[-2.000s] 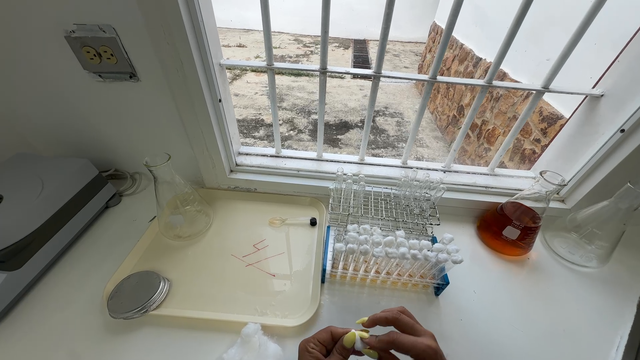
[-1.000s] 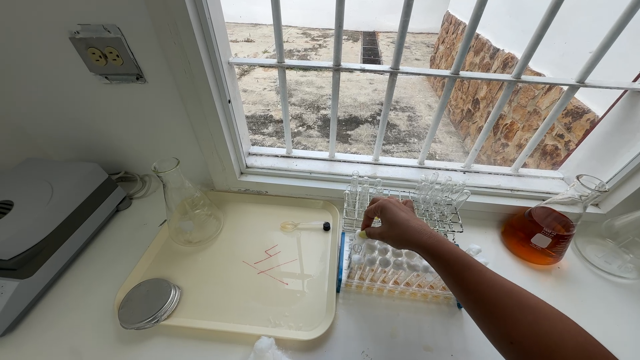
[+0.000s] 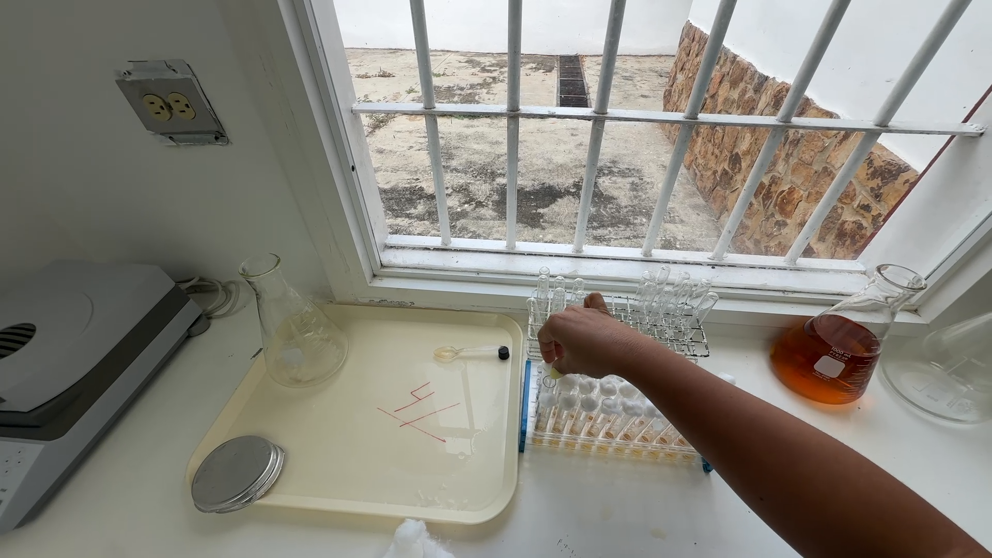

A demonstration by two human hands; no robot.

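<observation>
My right hand [image 3: 589, 337] reaches in from the right, over the back left of an acrylic test tube rack [image 3: 612, 443]. Its fingertips are pinched at a tube mouth in the left part of the rack; whether a cotton plug is between them is hidden. Rows of tubes there are stopped with white cotton plugs [image 3: 589, 404] and hold amber liquid low down. Behind it, a wire rack [image 3: 697, 341] carries empty-looking glass test tubes [image 3: 665, 291], partly covered by my hand. White cotton wool [image 3: 416, 541] lies at the bottom edge. My left hand is out of view.
A cream tray [image 3: 508, 465] with red marks bears an Erlenmeyer flask [image 3: 302, 349], a small black-capped item [image 3: 473, 353] and stacked metal discs [image 3: 236, 473]. A flask of amber liquid [image 3: 829, 356] and another glass flask [image 3: 945, 372] stand right. A grey device [image 3: 93, 349] sits left, below the barred window [image 3: 597, 115].
Two seconds ago both hands were together in front of the rack, with cotton at the fingers. My right hand has since moved onto the rack; my left hand has left the view.
</observation>
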